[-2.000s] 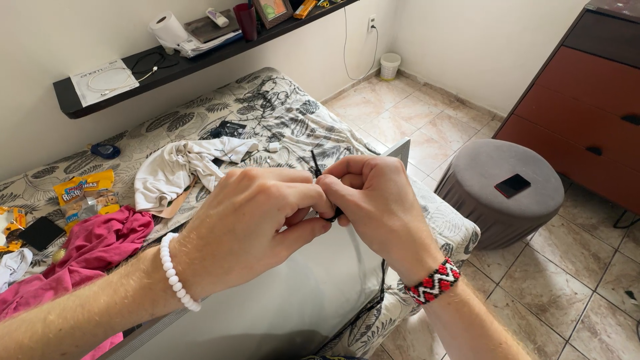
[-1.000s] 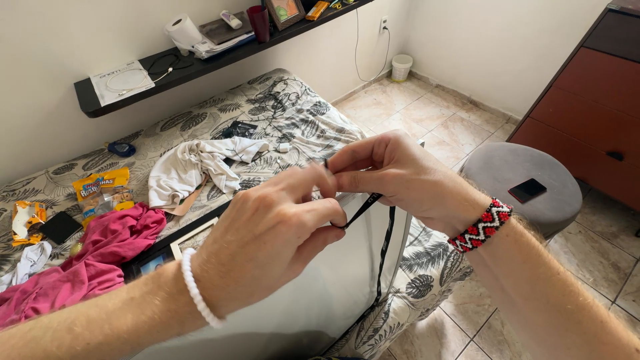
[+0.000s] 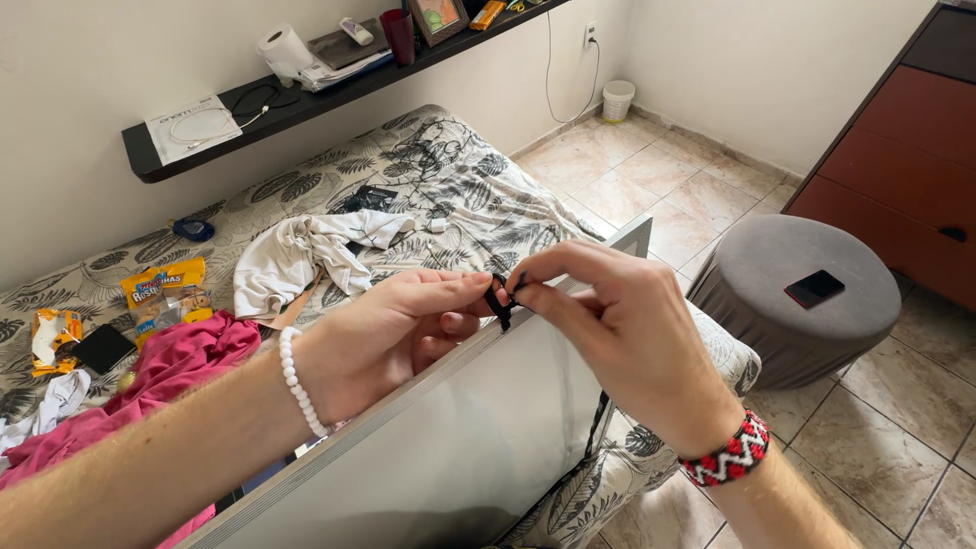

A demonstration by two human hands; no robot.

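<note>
A large flat panel with a ridged grey frame (image 3: 435,381) stands tilted on edge in front of me, its pale back facing me. At its upper edge my left hand (image 3: 412,313) pinches a looped black cord (image 3: 499,301) between thumb and fingers. The thumb and forefinger of my right hand (image 3: 602,320) close on the same cord, just right of the loop. More black cord (image 3: 598,427) hangs down the panel's right side. The fingertips partly hide how the cord is looped.
Beyond the panel, a bed (image 3: 320,175) holds a white garment (image 3: 282,259), a pink cloth (image 3: 183,366) and snack packets (image 3: 164,293). A black wall shelf (image 3: 145,156) runs above. At right stand a grey pouf (image 3: 762,267) bearing a phone (image 3: 814,288) and a reddish-brown dresser (image 3: 900,152).
The cord stretched between my hands one second ago is now bunched in a small loop at the frame's upper edge. My left hand has turned, its fingers now behind that edge.
</note>
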